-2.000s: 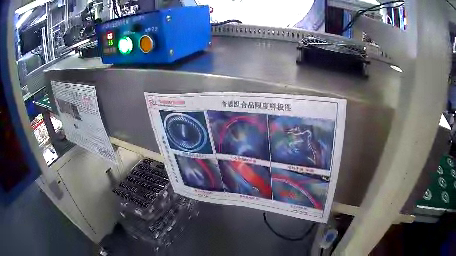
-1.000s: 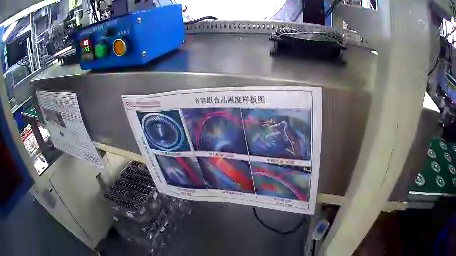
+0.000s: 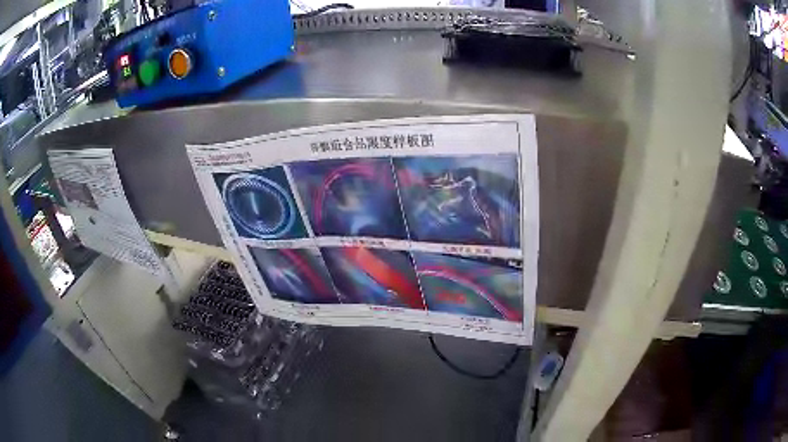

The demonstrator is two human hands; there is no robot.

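Note:
Neither of my hands is in the picture. The limit sample chart (image 3: 363, 233), a white sheet with six blue and red photos, hangs on the steel front nearest me. The blue controller box (image 3: 207, 52) stands on the bench top at upper left, with small red and green digits, a green button and an orange button. A flat black parts tray (image 3: 511, 43) lies on the bench top. A smaller white notice (image 3: 97, 205) hangs at the left of the steel front.
A cream post (image 3: 661, 198) runs down the right side. Stacked blister trays (image 3: 229, 324) with dark parts stand low at left beside a cream cabinet (image 3: 125, 337). A green surface with pale rings (image 3: 759, 259) is at right. A black cable (image 3: 471, 373) loops below the chart.
The bench, chart and controller box have shifted left and somewhat up in the view, and more of the right side shows. The green button looked brightly lit two seconds ago and is dimmer now.

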